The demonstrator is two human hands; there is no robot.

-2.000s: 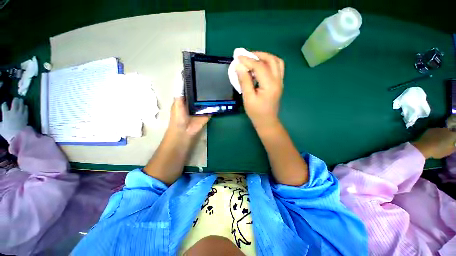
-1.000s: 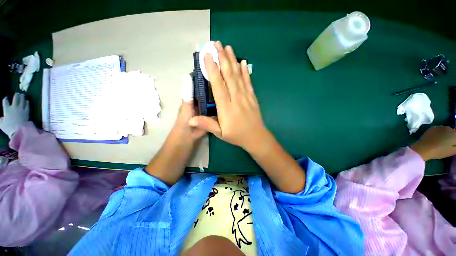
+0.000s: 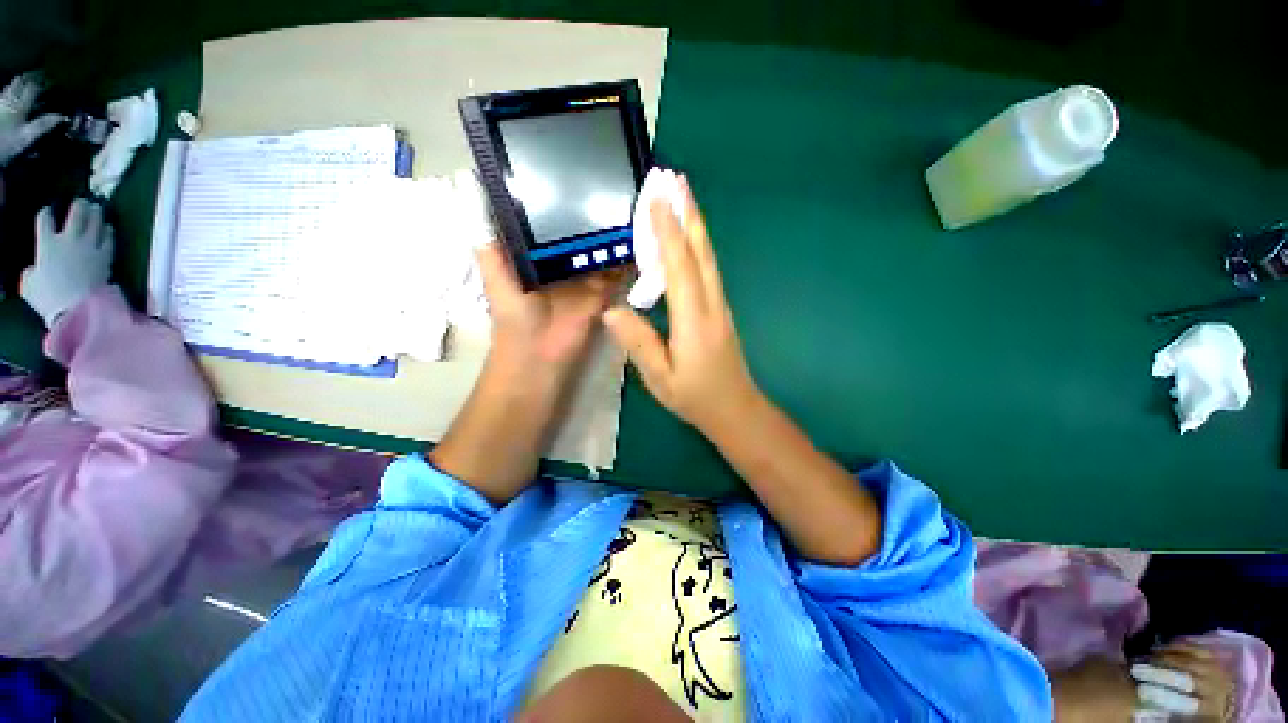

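Note:
A black digital panel meter (image 3: 565,177) with a grey screen, a blue strip and small pale buttons is held up, tilted, screen facing me. My left hand (image 3: 544,314) holds it from below and behind; some of its fingers are hidden behind the housing. My right hand (image 3: 692,311) is at the meter's right side, with a white cleaning cloth (image 3: 650,237) between its fingers and the meter's lower right edge. The thumb is spread away from the cloth.
Record sheets (image 3: 269,240) on a blue-edged clipboard and a pile of white wipes (image 3: 403,269) lie on a cardboard sheet (image 3: 565,410) at left. A solvent bottle (image 3: 1010,158), crumpled white cloth (image 3: 1205,374) and dark stick (image 3: 1203,308) are at right. Pink-sleeved neighbours (image 3: 127,438) sit both sides.
The meter has turned from edge-on to screen towards me. My right hand has moved from across its front to its right side. The view has shifted. The right neighbour's arm has left the bench.

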